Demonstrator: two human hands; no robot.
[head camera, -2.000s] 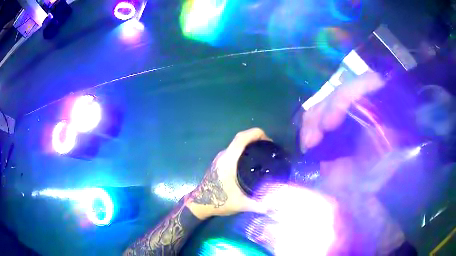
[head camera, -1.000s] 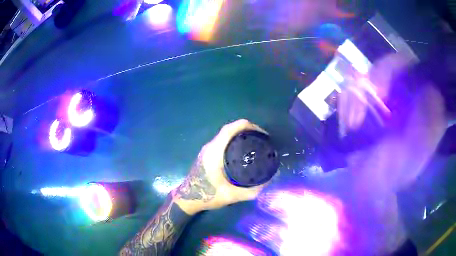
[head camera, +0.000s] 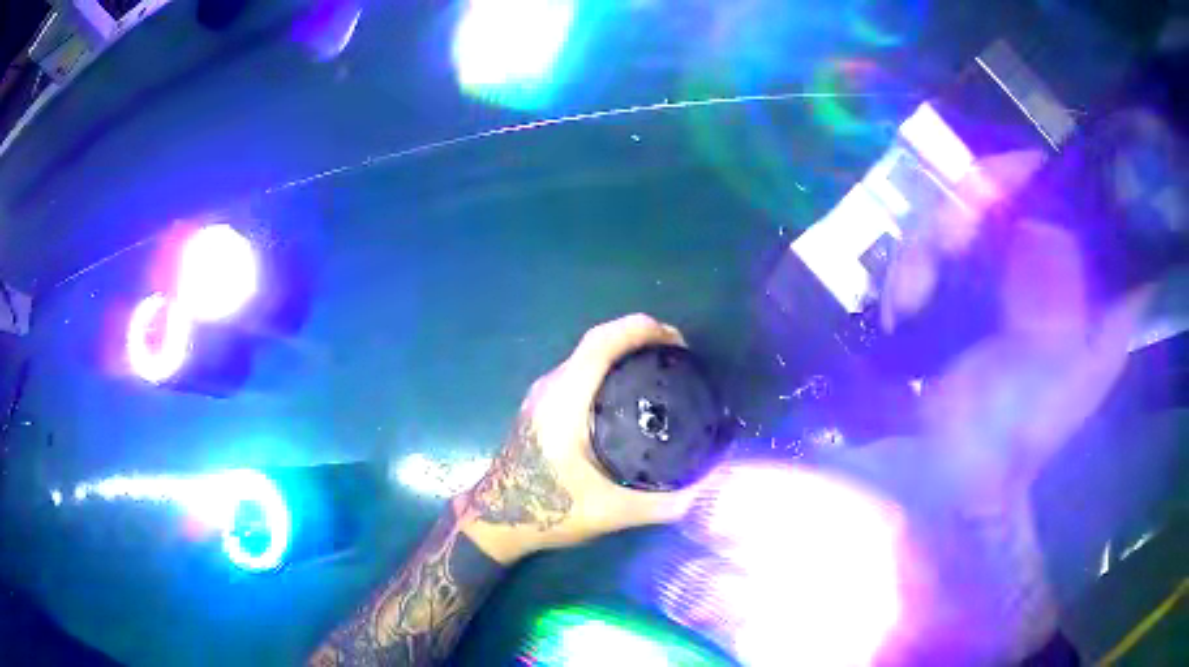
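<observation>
My left hand (head camera: 580, 437) is wrapped around a black lamp housing (head camera: 659, 450) just below the middle of the view. Its dark round end faces up, with small bright screw points at the centre. My right hand (head camera: 1030, 352) is at the right over the screw feeder, blurred and washed out by purple flare. Its fingers reach toward the feeder's front; whether they hold anything cannot be told. The automatic screw feeder (head camera: 844, 250) shows white, pale-lit parts.
Lit lamp units stand or lie at the left: one cyan (head camera: 254, 521), one pink-white (head camera: 159, 338), one beside it (head camera: 217, 271). Strong flares glow at the top (head camera: 513, 46) and below my left hand (head camera: 808, 573). A pale line crosses the green bench (head camera: 443, 222).
Since two seconds ago the housing has moved slightly left and tilted more squarely up, with the bright centre now showing. My right hand has shifted right. The lamp rings have changed colour and brightness.
</observation>
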